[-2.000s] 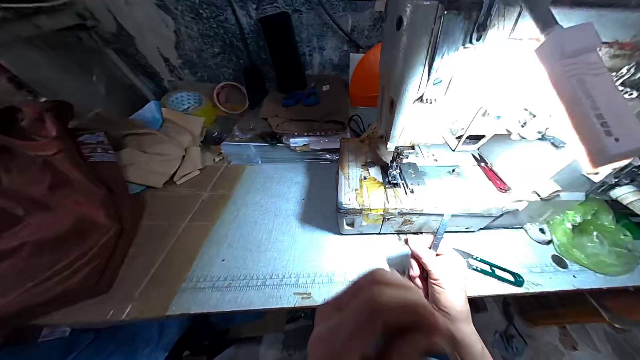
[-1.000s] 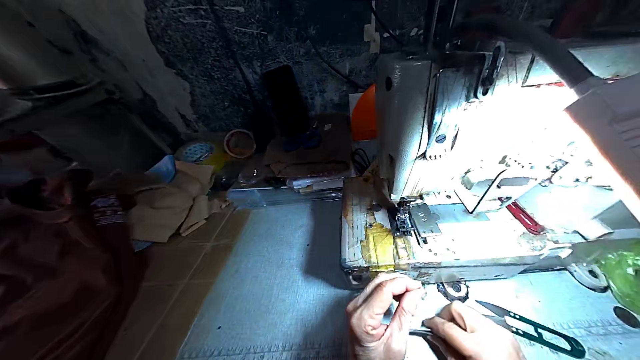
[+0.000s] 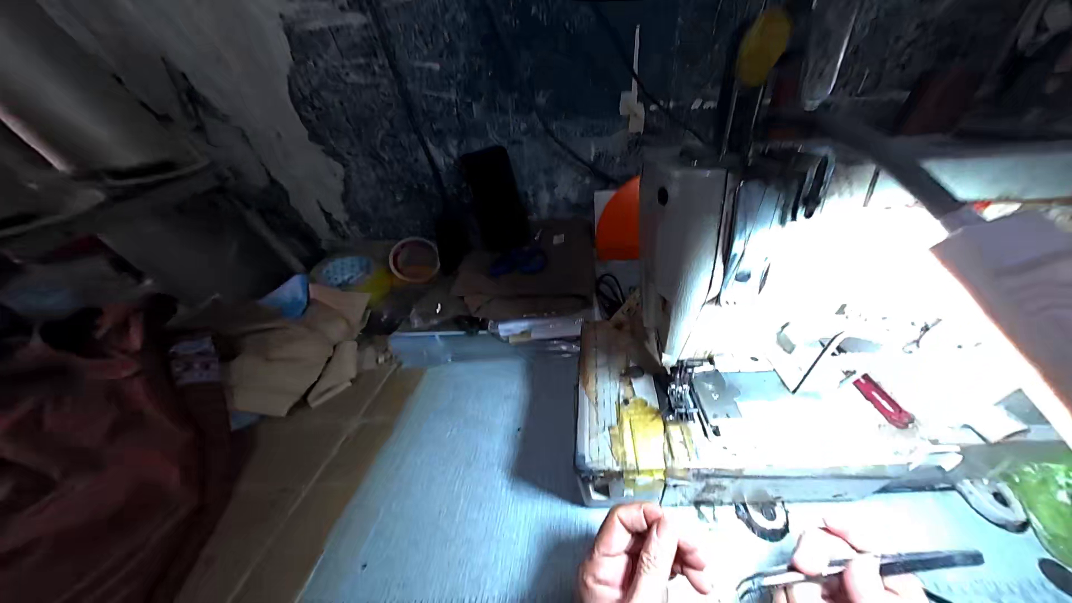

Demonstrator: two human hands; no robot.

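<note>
Just in front of the bed of an industrial sewing machine point(image 3: 682, 243), my left hand point(image 3: 641, 554) has its thumb and index finger pinched together; whether something thin is between them cannot be told. To its right, my right hand point(image 3: 846, 569) grips a slim dark metal tool, perhaps tweezers point(image 3: 930, 561), pointing right. The presser foot point(image 3: 682, 398) stands behind and above my left hand. Yellow tape point(image 3: 641, 435) covers the bed's left end. A red-handled tool point(image 3: 883, 402) lies on the bed. Between and behind the hands is a round dark-rimmed part point(image 3: 764, 519).
A lamp head point(image 3: 1013, 285) hangs at the right above a green plastic bag point(image 3: 1047, 502). Brown fabric scraps point(image 3: 289, 360), tape rolls point(image 3: 414, 260), blue-handled scissors point(image 3: 517, 261) and a dark phone-like object point(image 3: 494, 197) lie at the back left. Dark red cloth point(image 3: 100, 469) fills the left side.
My hands were close together at the bed's front edge one second ago; now they are farther apart. The slim tool now points out to the right. The view has shifted upward.
</note>
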